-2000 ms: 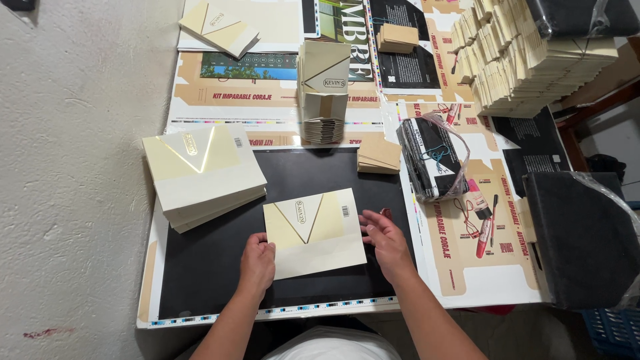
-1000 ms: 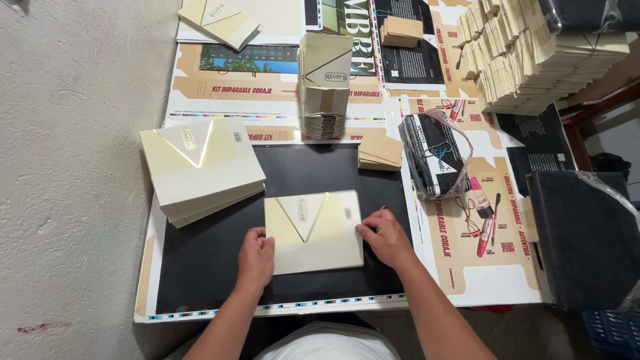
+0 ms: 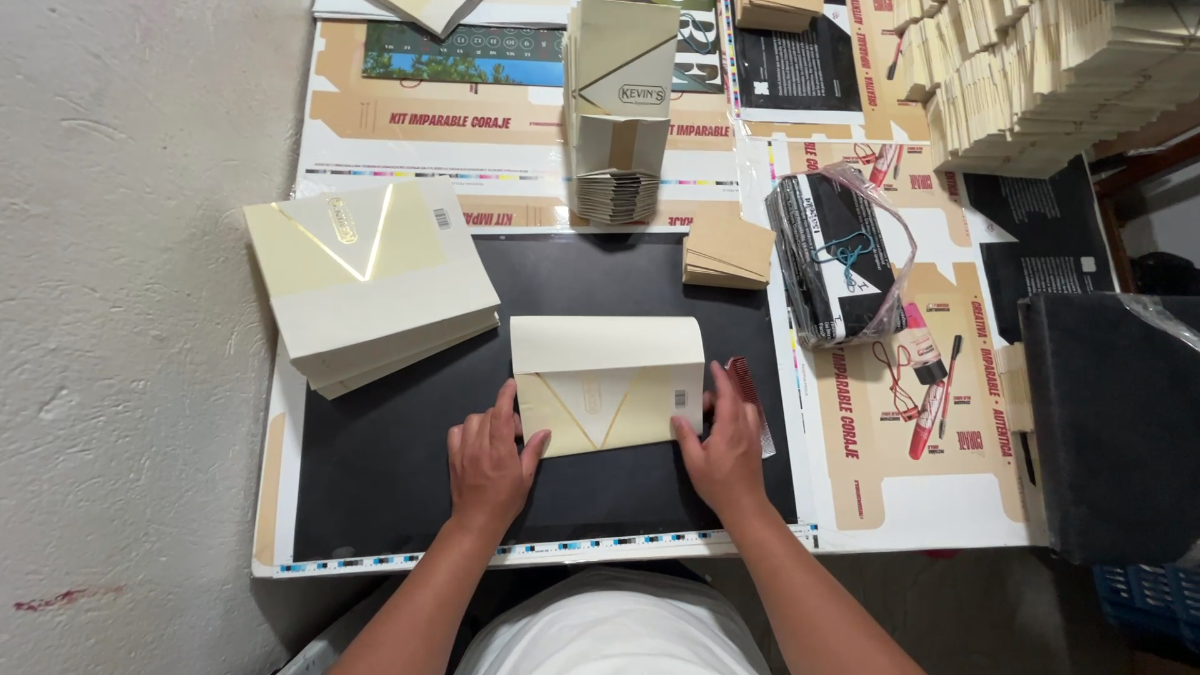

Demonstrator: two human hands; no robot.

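Note:
A cream paper sheet with a gold V [image 3: 609,403] lies on the black work surface [image 3: 403,487], its far part folded over towards me. At its left edge is my left hand [image 3: 492,455], thumb and forefinger spread against the near left corner. My right hand [image 3: 727,445] rests at the right edge, its thumb touching the near right corner. Just beyond the right fingers lies a dark red comb [image 3: 748,384], partly covered by that hand. A stack of matching cream pieces [image 3: 375,281] sits at the left.
Folded cream bags [image 3: 623,75] stand in a bundle at the far middle. Brown card pieces [image 3: 729,251] lie nearer. To the right are a plastic-wrapped black pack [image 3: 830,258], a large stack of cream pieces [image 3: 1059,84] and a black block [image 3: 1111,422]. A wall borders the left.
The sheet lay flat with its V facing up; its far part is now folded over. The comb, hidden before, shows beside my right hand.

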